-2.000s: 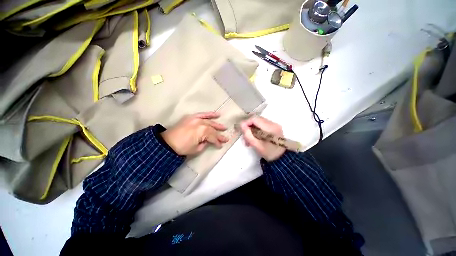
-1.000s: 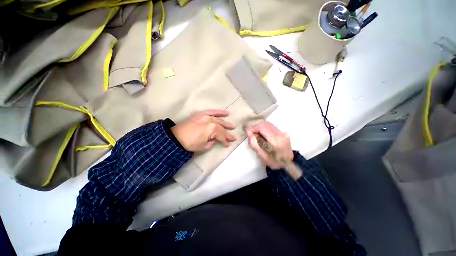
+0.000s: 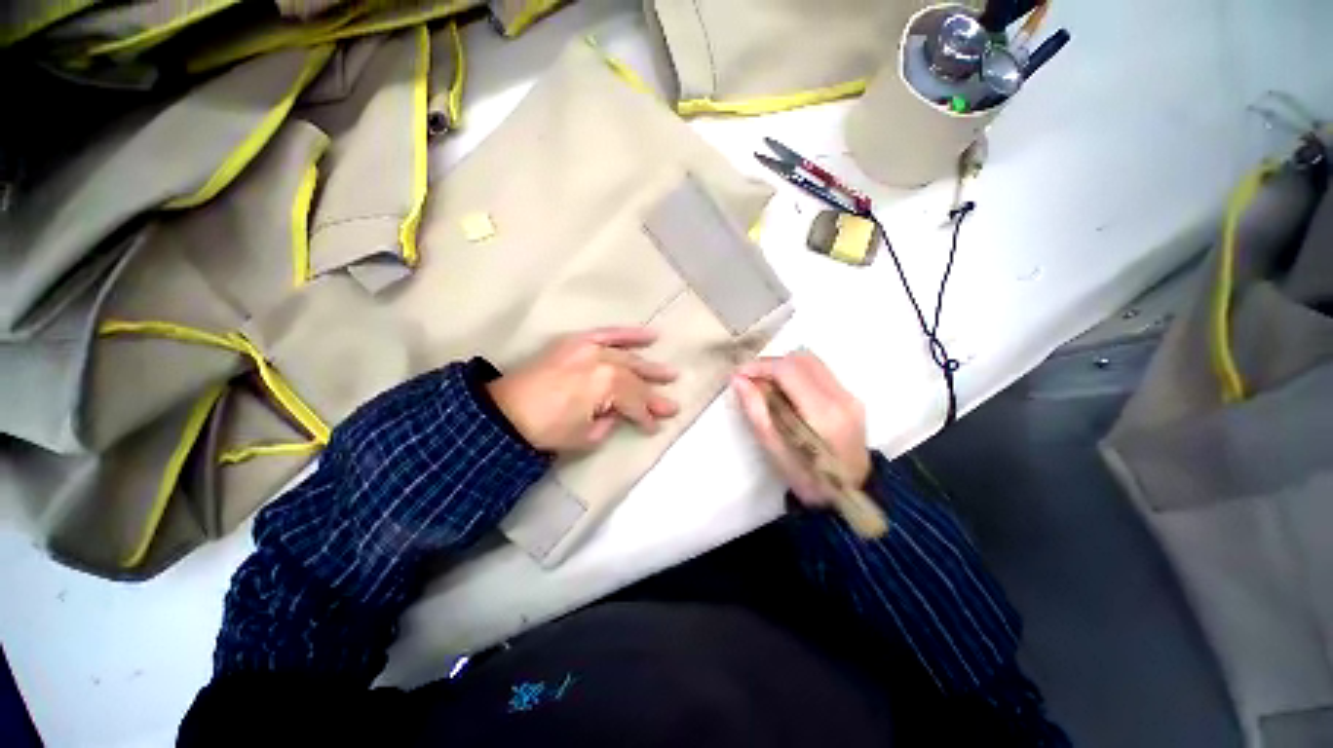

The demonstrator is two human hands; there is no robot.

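Note:
A beige bag body (image 3: 541,205) lies flat on the white table, with grey corner patches (image 3: 716,252) at both ends of its lower edge. A small pale yellow label (image 3: 478,227) is on the fabric. My left hand (image 3: 582,395) lies on the bag near its lower edge, fingers slightly spread, pressing the cloth. My right hand (image 3: 804,417) holds a tan-brown wooden-handled tool (image 3: 836,479) like a pen at the bag's lower edge. The tool's tip is hidden by my fingers.
Thread snips (image 3: 813,176), a yellow-brown block (image 3: 844,235) and a knotted black cord (image 3: 939,344) lie right of the bag. A tool cup (image 3: 899,124) stands behind them. Yellow-bound bags (image 3: 219,292) are heaped at left. Another bag (image 3: 1228,482) hangs at right.
The tool's handle has swung to point down towards my right sleeve. My right hand has moved slightly along the bag's edge. My left hand stays on the cloth. The view has shifted a little.

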